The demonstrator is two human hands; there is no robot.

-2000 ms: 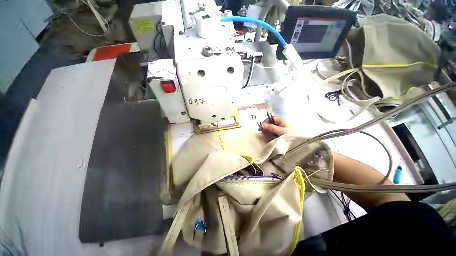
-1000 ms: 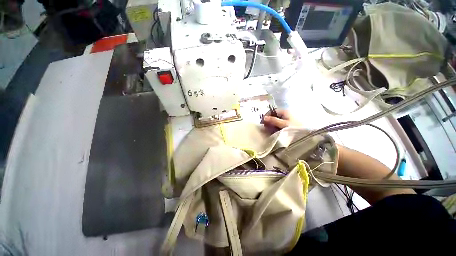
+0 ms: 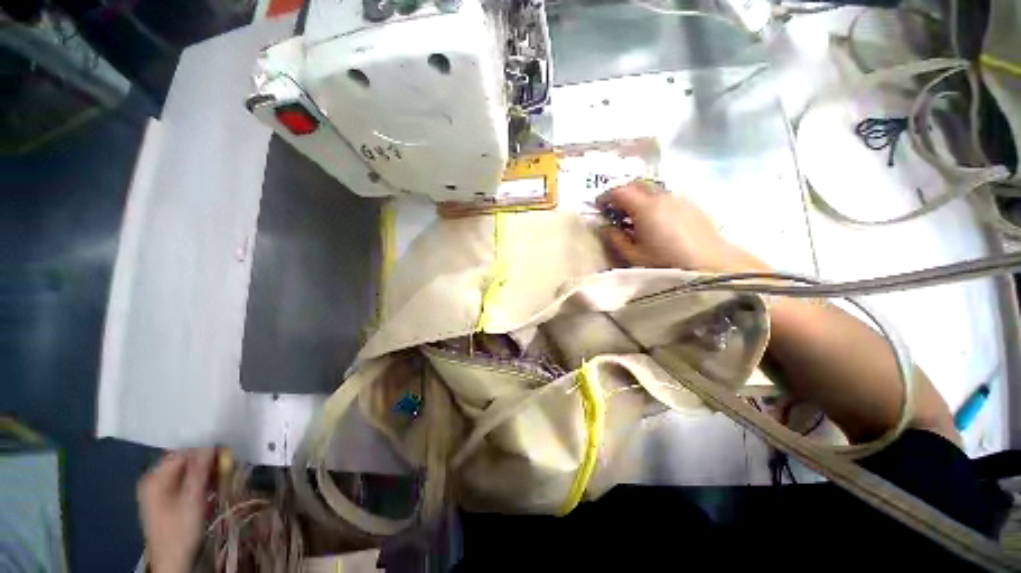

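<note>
The beige bag body point(image 3: 526, 420) lies across the table's front edge, its upper panel point(image 3: 448, 269) reaching to the yellow-orange clamp frame point(image 3: 535, 199) beside the machine head. Yellow binding tape point(image 3: 588, 437) runs along its seams, and a zipper point(image 3: 493, 360) shows at the opening. My right hand point(image 3: 661, 229) is right of the clamp frame, its fingers closed around a small dark tool, apparently thread snips point(image 3: 614, 213). My left hand point(image 3: 177, 504) is at the lower left, blurred, beside a bundle of thin beige strips point(image 3: 252, 526); its grip is unclear.
The white machine head point(image 3: 409, 112) with a red switch stands behind the clamp. A dark mat point(image 3: 308, 280) lies at left. Straps point(image 3: 829, 442) loop over my right forearm. Black cords point(image 3: 882, 134) and a bright blue tool point(image 3: 974, 405) are at right, with more beige bag material.
The view has shifted down and closer. My left hand has come into view at the lower left. My right hand stays beside the clamp frame, and the screen has left the picture.
</note>
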